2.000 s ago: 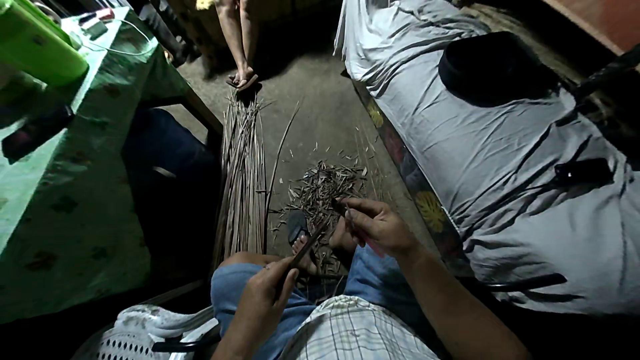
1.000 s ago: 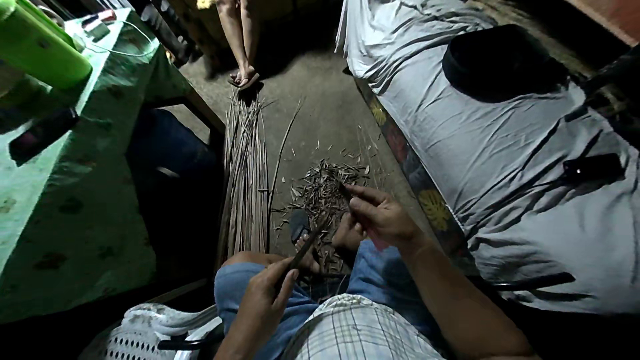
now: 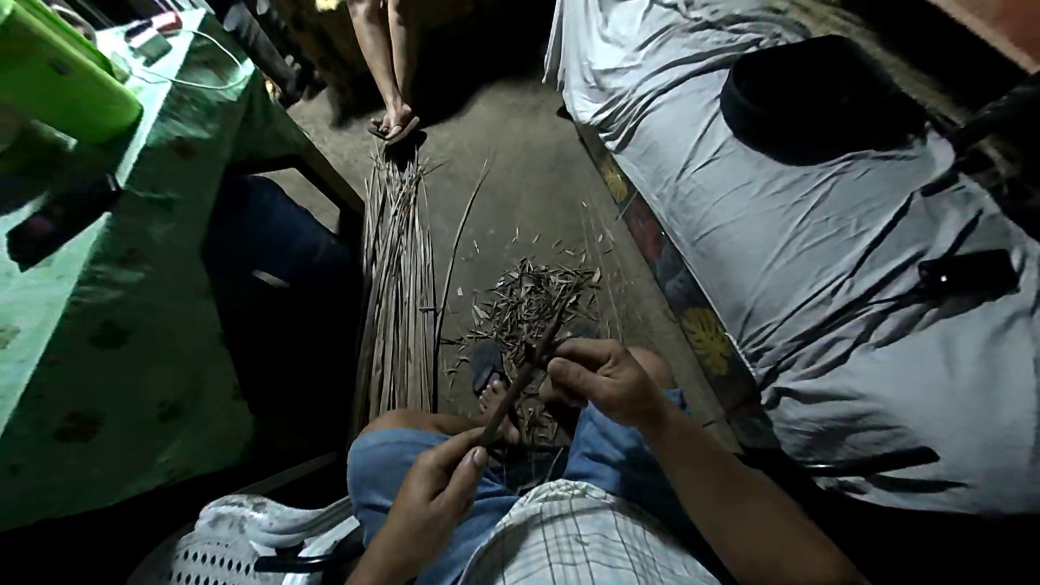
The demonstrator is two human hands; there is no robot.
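Note:
My left hand (image 3: 443,479) grips the lower end of a thin dark brown strip (image 3: 516,390), which slants up and away from me over my lap. My right hand (image 3: 605,378) is closed at the strip's upper part, with a small dark thing at its fingertips that is too dim to name. Beyond the hands a heap of short plant-stalk scraps (image 3: 540,296) lies on the floor around my feet. Left of the heap lies a long bundle of dry, thin stalks (image 3: 398,276), with a single stalk (image 3: 463,236) beside it.
A table with a green patterned cloth (image 3: 154,284) stands at left, with a green container (image 3: 65,73) on it. A bed with a grey sheet (image 3: 691,187) at right bears a black rounded object (image 3: 816,97) and a phone (image 3: 968,273). Another person's feet (image 3: 396,122) are beyond the bundle.
The strip's far end now reaches past my right hand, over the scraps; a second ago it ended lower, near that hand. A reddish patch under my right hand no longer shows.

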